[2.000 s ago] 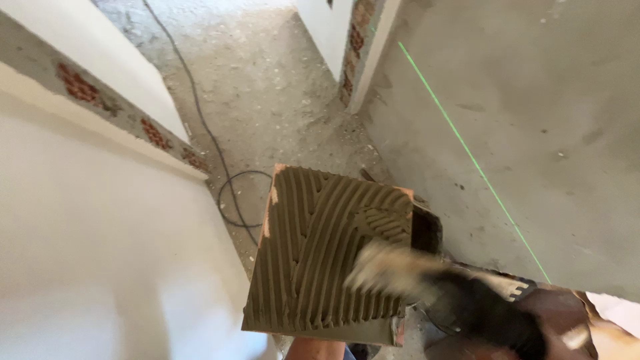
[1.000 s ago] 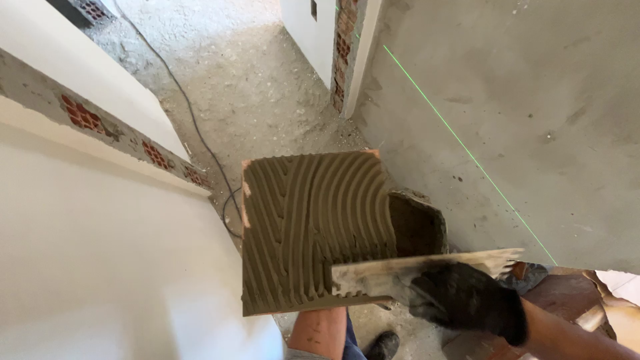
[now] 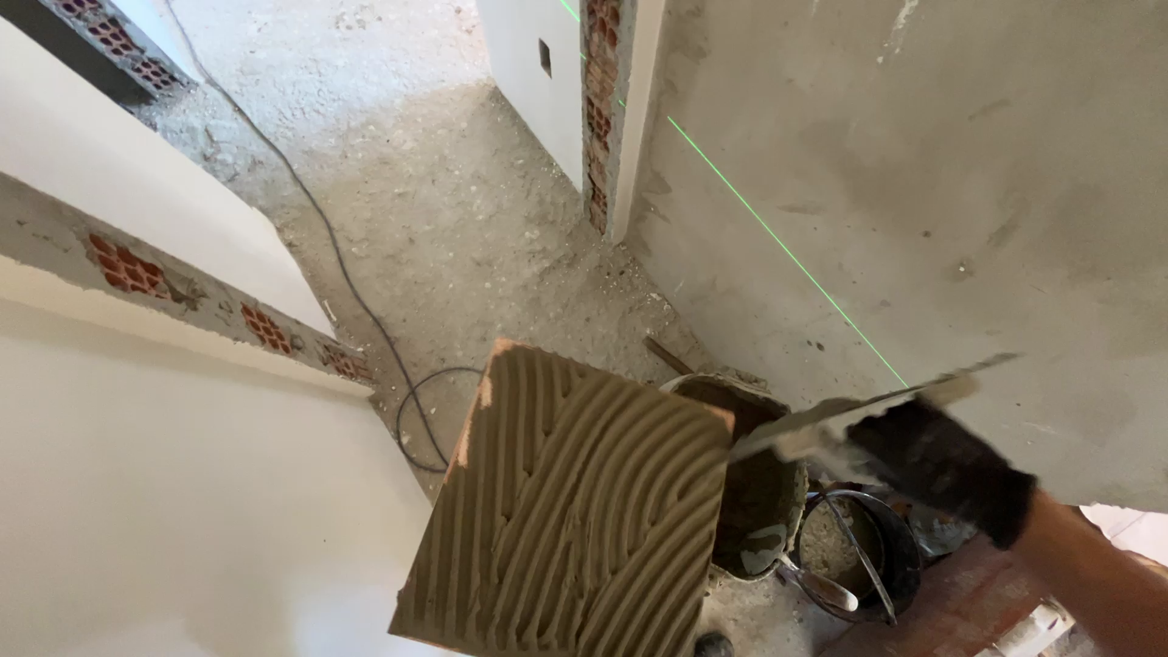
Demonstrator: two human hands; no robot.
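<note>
My right hand (image 3: 940,465), in a black glove, grips a notched trowel (image 3: 876,411), its long blade edge-on and slightly blurred, to the right of a square tile. Ridges of grey-brown adhesive, straight at the left and curved at the right, cover the upper face of the tile (image 3: 575,511); bare orange clay shows at its edges. My left hand is not visible, and the underside of the tile is hidden. Behind the tile's right edge stands a bucket (image 3: 789,511) with wet adhesive inside, partly under the trowel's near end.
A black bucket (image 3: 903,557) with a metal handle stands beside the adhesive bucket. A dark cable (image 3: 338,246) loops across the dusty floor. White wall (image 3: 182,474) is at the left, plastered wall (image 3: 912,182) with a green laser line at the right. Exposed brick (image 3: 598,119) edges a doorway.
My right hand and the trowel have moved off the tile to the right and now stand apart from its ridged face. The tile has turned a little and sits lower in view.
</note>
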